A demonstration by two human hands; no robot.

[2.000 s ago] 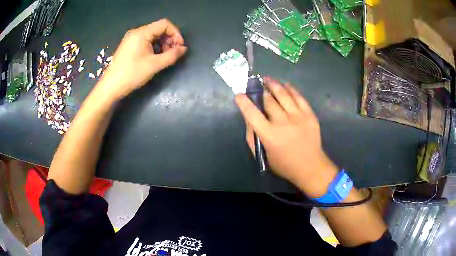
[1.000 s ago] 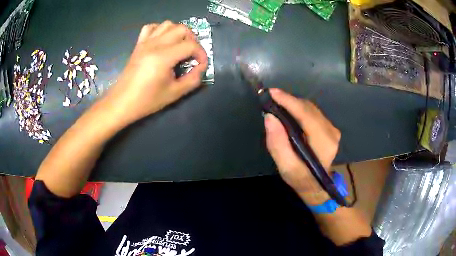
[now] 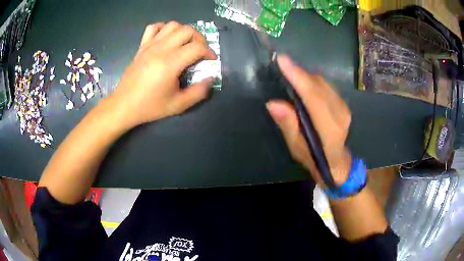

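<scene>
A small green and white circuit board lies on the dark mat, partly hidden by my left hand. My left thumb and fingers are curled over the board with a gap between them; whether they grip it or a small part cannot be told. My right hand holds the black soldering iron to the right of the board. The iron's tip is blurred and points up and left, apart from the board. A blue band is on my right wrist.
Small white-tipped components lie in a larger pile and a smaller pile at left. Overlapping green boards are at the top. At right are a stained board, a round black grille and a yellow-green spool.
Over the last second the iron and my right hand have moved slightly up. Earlier, my left hand was away from the board; it is now over it, and the board has shifted left and turned upright.
</scene>
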